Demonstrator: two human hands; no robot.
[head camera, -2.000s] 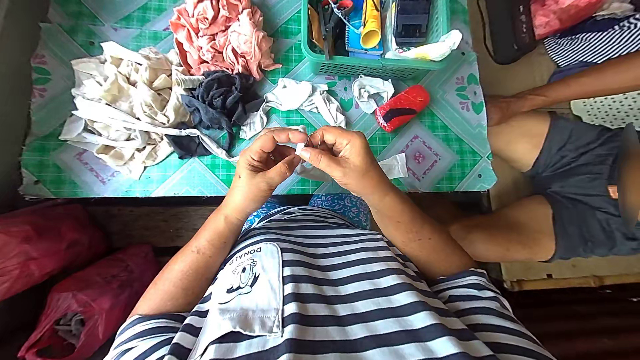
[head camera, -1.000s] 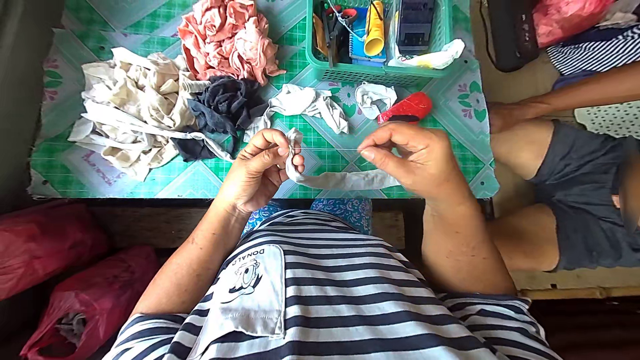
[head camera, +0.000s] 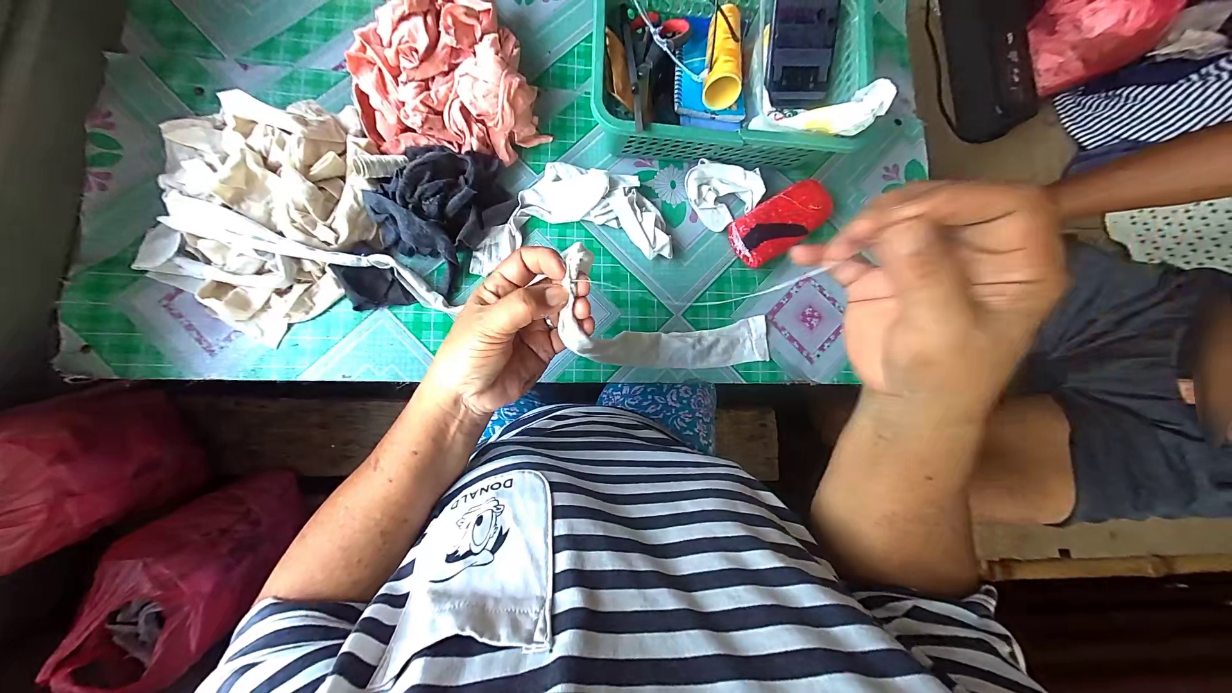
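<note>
My left hand (head camera: 515, 327) pinches a white fabric strip (head camera: 674, 348) near its gathered end; the strip's other end lies flat to the right at the table edge. From that gathered part a thin white thread (head camera: 736, 296) runs right to my right hand (head camera: 953, 279), which is raised and blurred, its thumb and fingertips together on the thread. Whether a needle is there cannot be told. White cloth scraps (head camera: 602, 202) and a red bundle (head camera: 780, 223) lie beyond the hands. Left of them are a dark cloth (head camera: 433, 207), a cream cloth pile (head camera: 279, 192) and a pink cloth pile (head camera: 443, 77).
A green plastic basket (head camera: 722, 149) with scissors, a yellow cone and other items stands at the back. Red plastic bags (head camera: 183, 577) sit below the table on the left. Another person's arm (head camera: 1145, 188) and leg are close on the right, beside a black case (head camera: 982, 67).
Both hands were together at the fabric two seconds ago. My right hand has since moved away to the right and up, drawing the thread out, while my left hand stays on the strip.
</note>
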